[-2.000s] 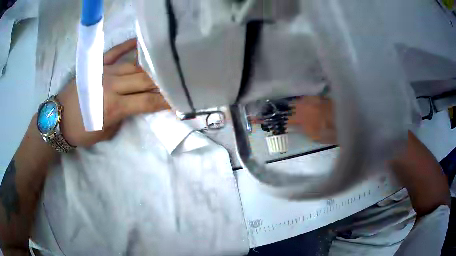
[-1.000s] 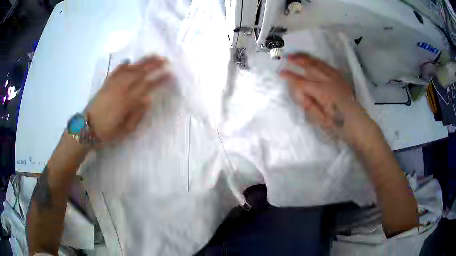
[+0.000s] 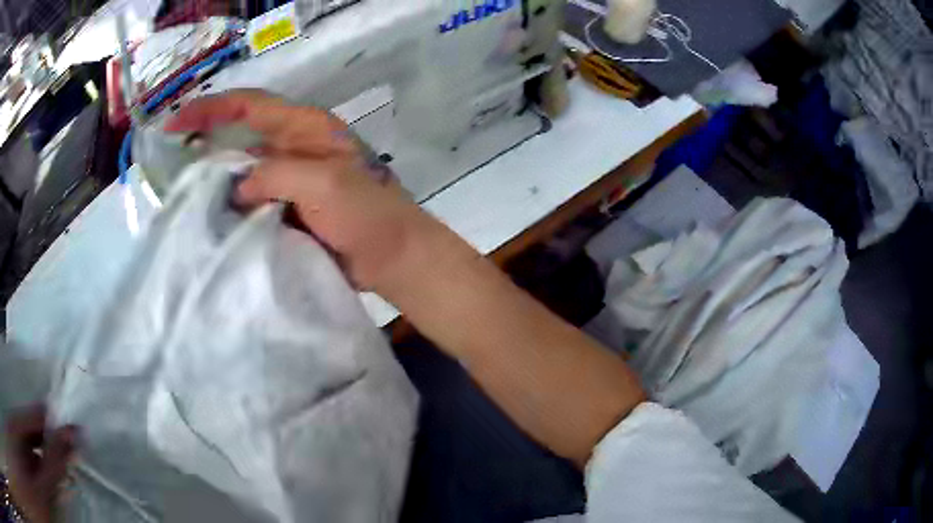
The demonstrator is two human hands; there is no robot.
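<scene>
A pale garment piece (image 3: pixel 276 358) hangs bunched in front of me at the left, off the sewing spot. My right hand (image 3: pixel 292 163) is at its top edge, with cloth between thumb and fingers. My left hand (image 3: pixel 39 460) is at the lower left edge, dark, blurred and partly cut off, against the cloth; its grip cannot be made out. The white sewing machine (image 3: pixel 409 77) with blue lettering stands behind my right hand. The needle area is hidden or out of view.
A heap of pale cloth pieces (image 3: pixel 737 306) lies low at the right. The white table (image 3: pixel 604 143) has a brown edge. A thread cone (image 3: pixel 628 18) with loose white thread stands at the top right. Dark and coloured items are at the upper left.
My view has swung right, bringing the cloth heap into sight. The cloth, spread flat under both hands a second ago, is now gathered up, with my right hand holding its top.
</scene>
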